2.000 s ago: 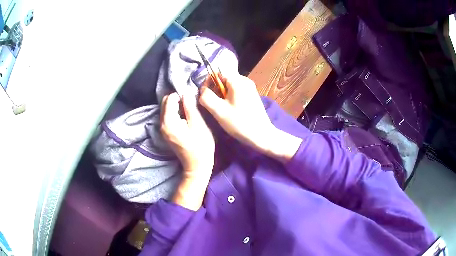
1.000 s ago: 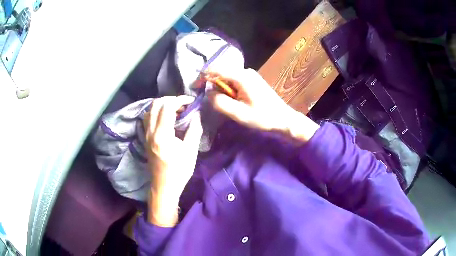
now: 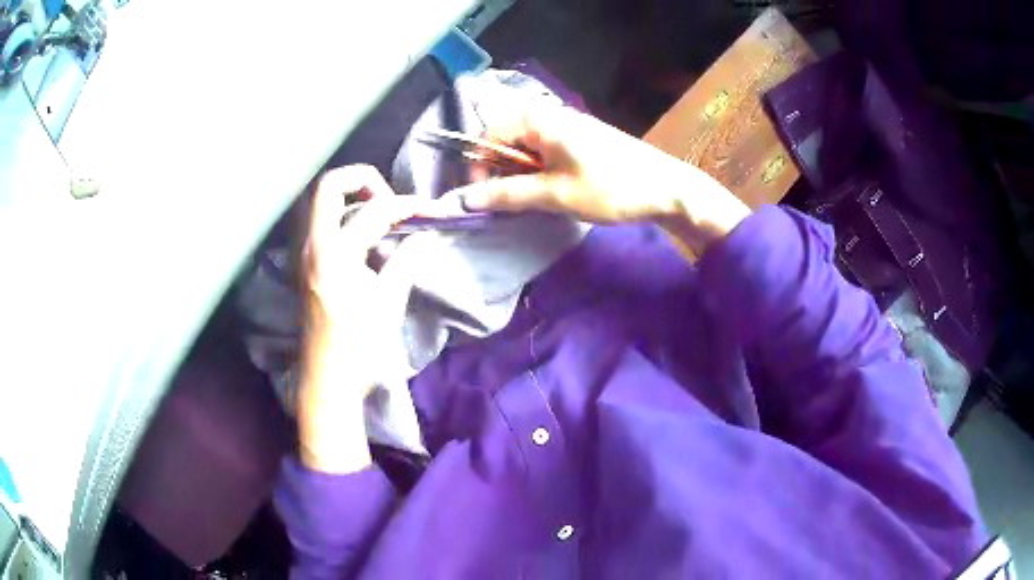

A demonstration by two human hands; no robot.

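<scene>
The pale grey-lilac garment (image 3: pixel 476 278) lies in my lap beside the table edge. A purple seam (image 3: pixel 437 224) runs across it between my hands. My left hand (image 3: pixel 357 244) grips the garment at the left end of this seam. My right hand (image 3: pixel 556 164) holds slim snips (image 3: pixel 482 147) with an orange-brown handle, their metal tips pointing left above the cloth. The right thumb and fingertips are also at the seam; whether they pinch the cloth is blurred. Part of the garment is hidden under both hands.
The white curved table (image 3: pixel 249 102) fills the left side, close to my left hand. A brown wooden board (image 3: pixel 731 113) stands beyond my right forearm. Dark purple garments (image 3: pixel 907 227) with white marks lie at the right. A blue part (image 3: pixel 459 51) shows at the table edge.
The hands have spread the seam from slanting to nearly level. My left hand has moved up and left. The snips have come up off the seam, and their tips now show again, pointing left.
</scene>
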